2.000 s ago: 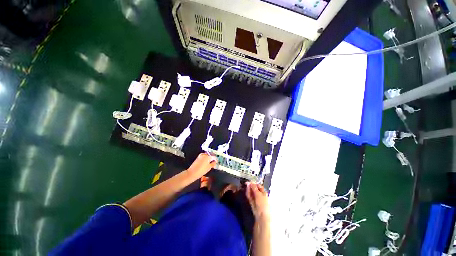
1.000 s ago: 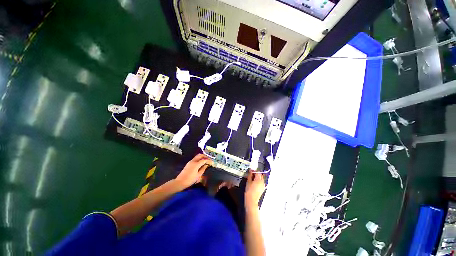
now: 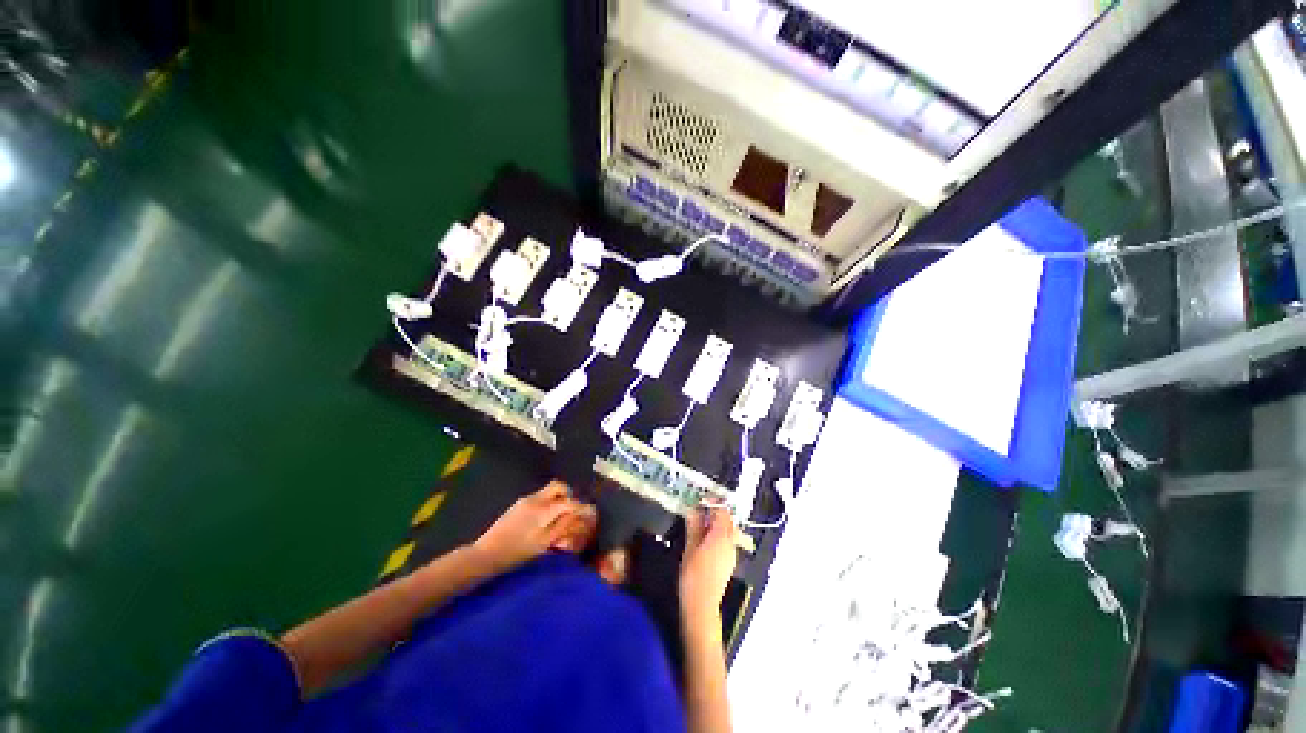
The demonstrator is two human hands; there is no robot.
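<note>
White power adapters [image 3: 464, 248] stand on a slanting row of upright sockets [image 3: 706, 370] on the black fixture table [image 3: 573, 377]. Their cords run down to two pale green-white test boards, a left one [image 3: 474, 394] and a right one [image 3: 659, 476]. My left hand [image 3: 542, 524] is near the table's front edge, off the boards, fingers curled; whether it holds anything is hidden. My right hand [image 3: 710, 539] has its fingertips at the right end of the right board, beside a white cord; its grip is too small to make out.
The tester cabinet [image 3: 731, 169] stands behind the sockets. A blue tray [image 3: 1041, 367] with a white sheet lies right. Tangled adapters [image 3: 895, 652] lie on the white surface [image 3: 867, 494]. More adapters [image 3: 1074, 536] lie on the green conveyor. One loose adapter [image 3: 589, 251] lies behind the sockets.
My left hand has moved back from the right board toward the table's front edge. My right hand stays at the board's right end. The view has shifted, showing more of the tester.
</note>
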